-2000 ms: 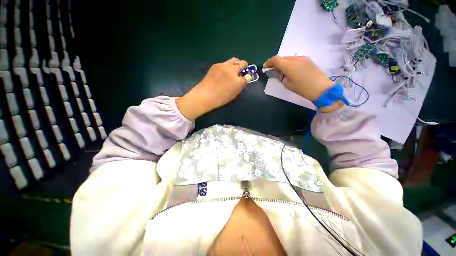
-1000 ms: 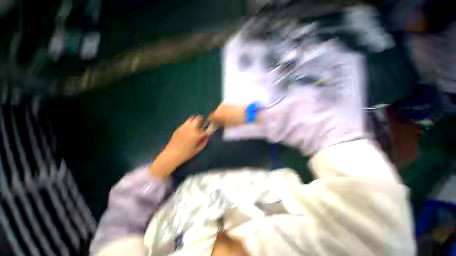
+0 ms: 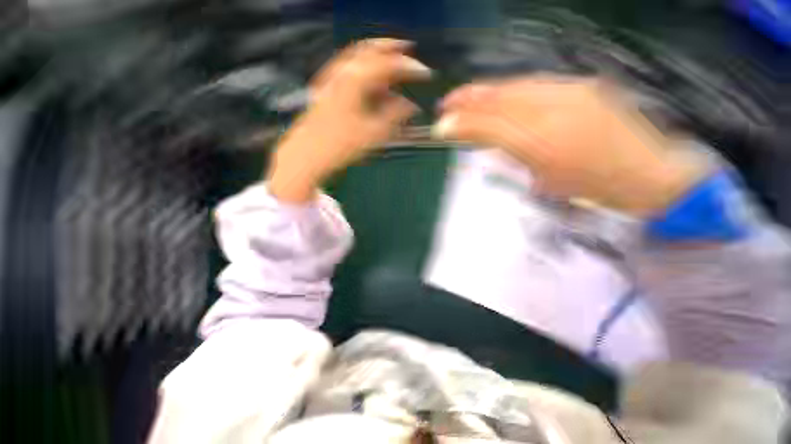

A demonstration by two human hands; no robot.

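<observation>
The view is strongly blurred. My left hand [image 3: 347,108] is raised at the upper middle-left, with its fingers curved and apart, and no item shows clearly in it. My right hand [image 3: 555,130] is raised to its right, fingertips pointing at the left hand with a small gap between. Something small and pale shows at the right fingertips, but I cannot tell it from a fingernail. The blue wrist strap [image 3: 707,211] is on my right wrist. The white sheet [image 3: 520,251] lies below the right hand, with blurred items on it partly hidden by that hand.
Blurred rows of white pieces [image 3: 130,251] stand at the left. The dark green bench [image 3: 390,208] shows between my arms. A blue cord [image 3: 614,321] crosses the sheet's lower right. A blue object [image 3: 772,19] is at the upper right corner. The far background is smeared.
The camera view has shifted. Both hands now appear higher and larger and have come apart from each other. The small unit seen between them earlier no longer shows clearly.
</observation>
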